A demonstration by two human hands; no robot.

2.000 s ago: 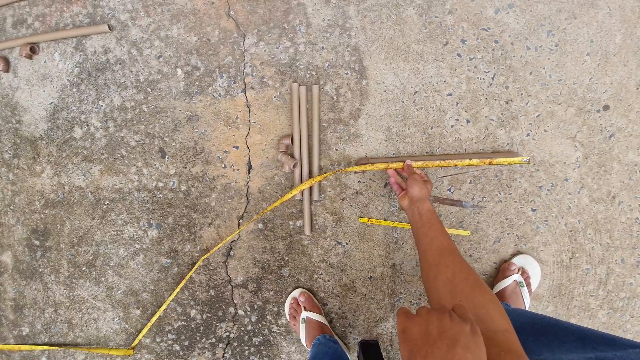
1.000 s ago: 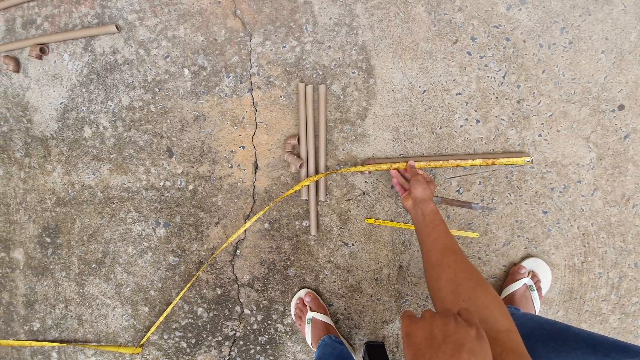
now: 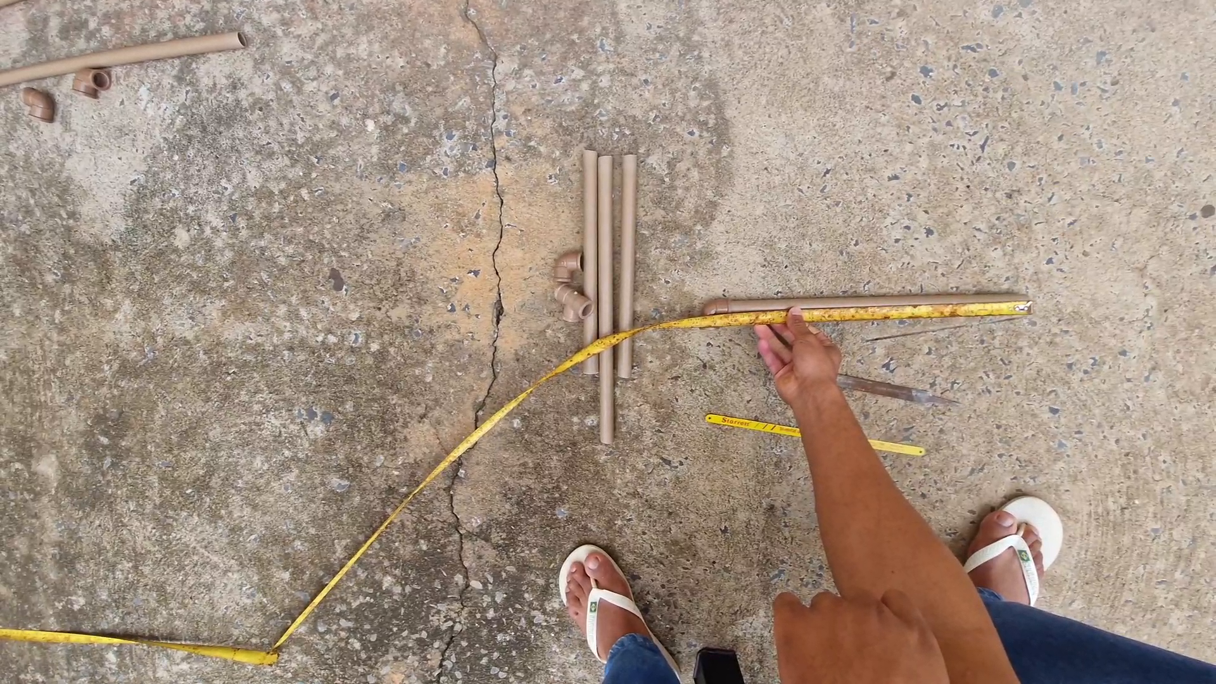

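Observation:
A yellow tape-measure blade [image 3: 532, 380] curves across the concrete; its right stretch lies along a brown plastic pipe [image 3: 855, 304] with what looks like an elbow fitting [image 3: 717, 307] on its left end. My right hand [image 3: 809, 359] pinches the blade beside that pipe, one digit on top and other fingers curled below. Partly behind this hand is a dark, narrow tool [image 3: 898, 389], its left part hidden. A yellow hacksaw blade [image 3: 750, 425] passes under my right forearm. My left hand [image 3: 855, 638] is bent at the knuckles over the right forearm at the bottom edge; its fingertips are hidden.
Several brown pipes [image 3: 606, 285] lie side by side, with elbow fittings [image 3: 573, 302] against them. Another pipe [image 3: 142, 55] and two elbows [image 3: 92, 82] are at upper left. My feet in white flip-flops [image 3: 1035, 522] stand below. A black object [image 3: 717, 667] shows at the bottom.

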